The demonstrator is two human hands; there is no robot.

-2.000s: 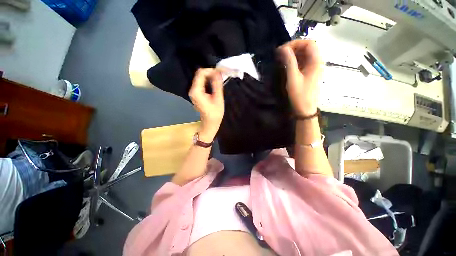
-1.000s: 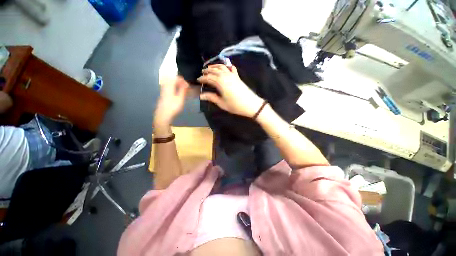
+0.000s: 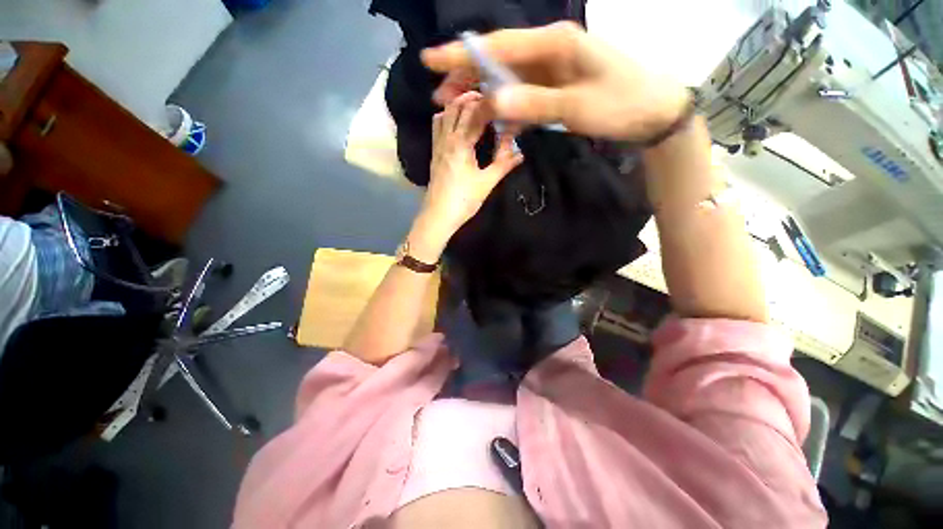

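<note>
A bundle of black garment pieces [image 3: 558,222] lies across my lap and the edge of the machine table. A pale fabric tie strip [image 3: 490,64] is around the bundle at its middle. My left hand [image 3: 465,155] is on the strip at the bundle, thumb and fingers close together. My right hand [image 3: 564,83] is above it and holds part of the strip between thumb and fingers. The exact course of the strip under my hands is hidden. A thin pale thread lies on the black cloth.
The white sewing machine [image 3: 848,134] stands on the cream table at the right, with blue thread snips [image 3: 802,246] beside it. A wooden board [image 3: 357,298] is left of my knees. A chair base and a seated person are at the left.
My left hand has moved from beside the bundle onto the strip. My right hand has risen up and to the right with the strip. The view has shifted slightly.
</note>
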